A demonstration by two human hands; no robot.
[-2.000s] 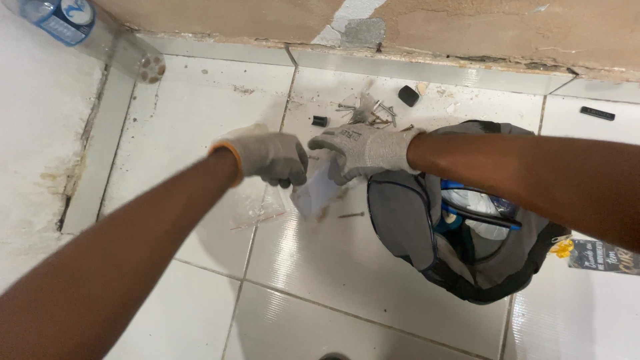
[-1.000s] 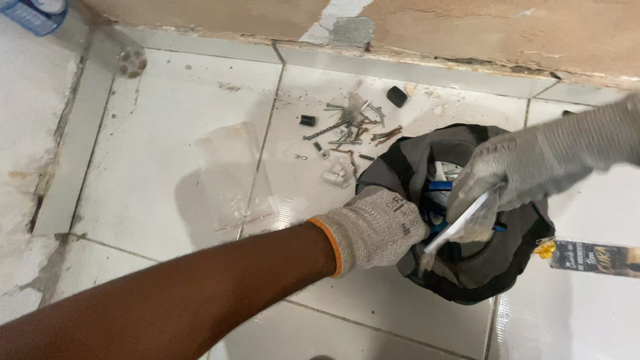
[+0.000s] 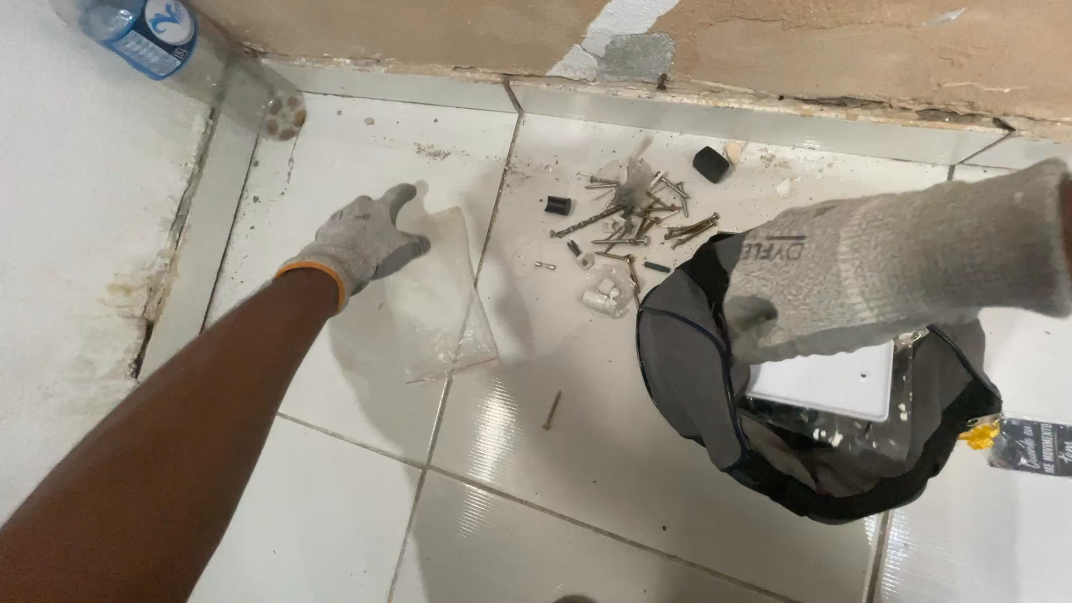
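Note:
My left hand (image 3: pixel 368 234), in a grey knit work glove with an orange cuff, is at the upper left edge of a clear plastic zip bag (image 3: pixel 444 293) on the floor. Its thumb and forefinger are apart, with nothing seen between them. My right hand (image 3: pixel 804 276), gloved alike, reaches over the rim of a grey and black fabric bag (image 3: pixel 687 368). Its fingers are partly hidden, and whether they grip anything is unclear. Just below them a white rectangular plate (image 3: pixel 829 381) lies in the bag's mouth. A pile of screws (image 3: pixel 645 218) with a drill bit (image 3: pixel 584 222) lies between the hands.
A black plastic cap (image 3: pixel 711 164), a small dark piece (image 3: pixel 558 205) and a small clear packet (image 3: pixel 607 293) surround the screws. One lone screw (image 3: pixel 552 410) lies nearer me. A plastic bottle (image 3: pixel 209 67) is at the upper left corner, and a printed tag (image 3: pixel 1034 445) lies right of the fabric bag.
My left hand has left the fabric bag's rim and moved left to the clear zip bag. The white plate now shows in the fabric bag's mouth, with my right hand above it.

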